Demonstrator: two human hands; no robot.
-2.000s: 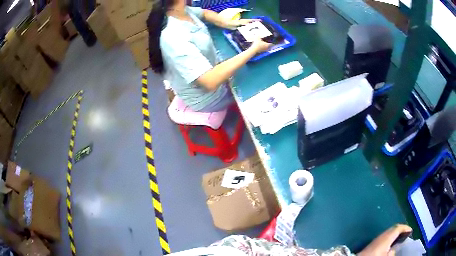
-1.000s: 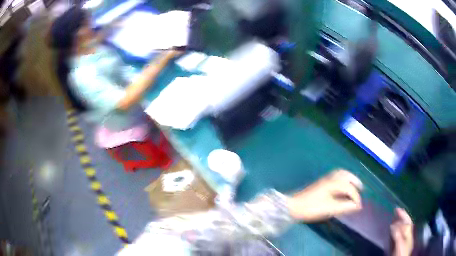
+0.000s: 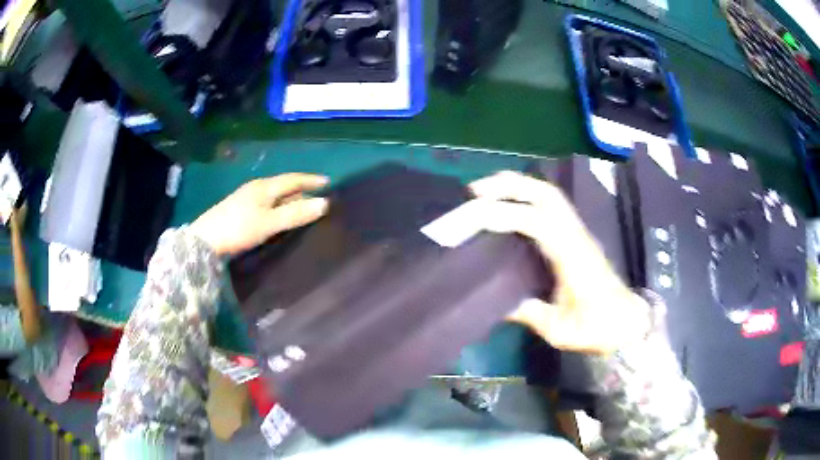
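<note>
A black box blank [image 3: 387,305] is in front of me, tilted and blurred by motion. My right hand [image 3: 566,260] grips its right end, with a small white flap or slip at the fingertips; I cannot tell which. My left hand [image 3: 270,216] is at its upper left edge, fingers and thumb apart; I cannot tell whether it grips the card. Flat printed box blanks [image 3: 710,278] lie on the bench at the right, with a headphone picture and red patches.
A folded box [image 3: 135,198], pale on one face, stands at the left. Blue trays with headsets [image 3: 351,45] lie on the line behind, one [image 3: 620,85] further right. A green post [image 3: 135,76] rises at the left. Part of another person [image 3: 27,278] shows at the left edge.
The view has swung right, from the neighbouring worker to the bench before me. Both my hands are now up at a black box blank, which is raised and tilted.
</note>
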